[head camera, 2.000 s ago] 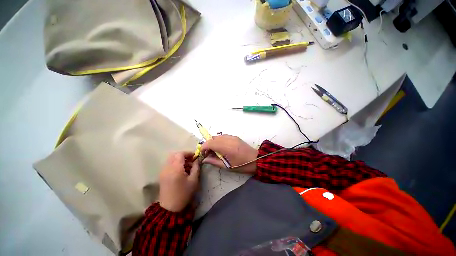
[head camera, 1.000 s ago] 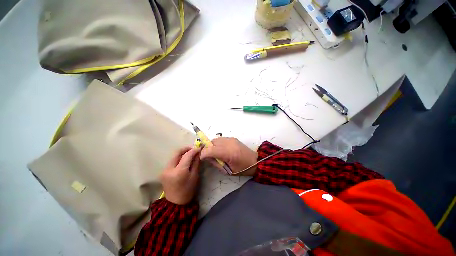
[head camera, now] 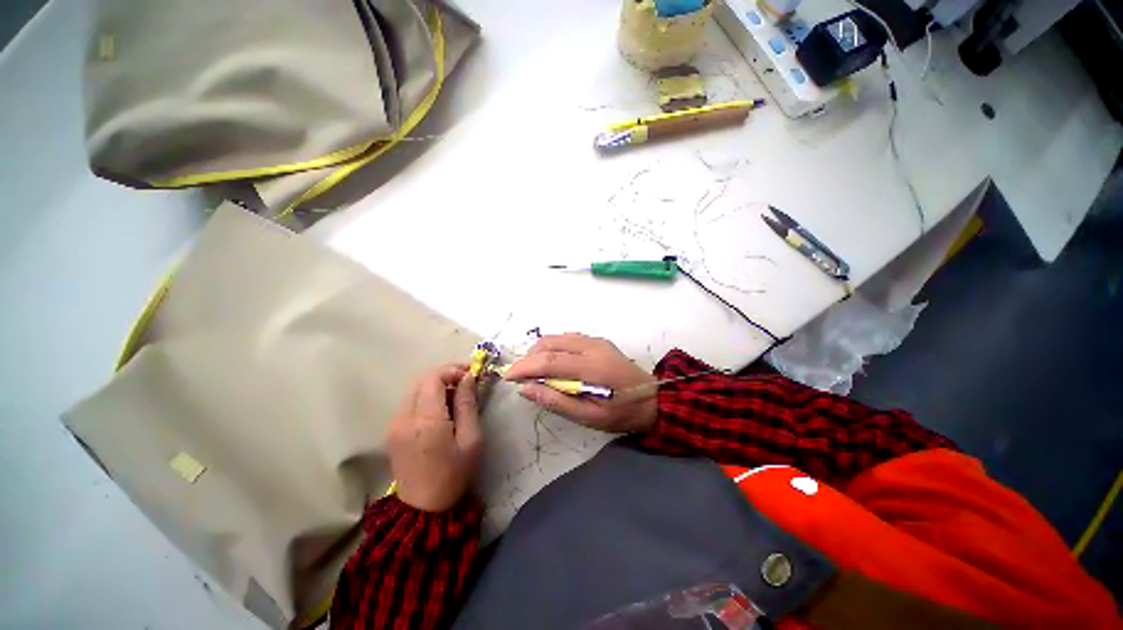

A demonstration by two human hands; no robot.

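A beige cloth bag (head camera: 283, 357) with yellow binding lies on the white table in front of me. My left hand (head camera: 431, 437) pinches its right corner, where a bit of yellow binding (head camera: 480, 358) shows above the fingers. My right hand (head camera: 585, 379) holds a slim pale yellow pen-shaped tool (head camera: 573, 388). The tool lies nearly level, its tip end pointing left toward the pinched corner. The exact tip and its contact with the cloth are too small to tell. A thin wire runs from the tool back along my right sleeve.
A green-handled tool (head camera: 634, 270) with a dark cord, thread snips (head camera: 805, 243), a yellow stick tool (head camera: 677, 124), a small yellow block (head camera: 681, 91), a jar (head camera: 663, 35) and a power strip (head camera: 778, 64) lie beyond. More beige cloth (head camera: 246, 92) lies at upper left. Loose threads litter the table.
The pen tool has swung from pointing up and away to lying nearly level, tip end toward the corner. My right hand has turned with it. My left hand still pinches the corner.
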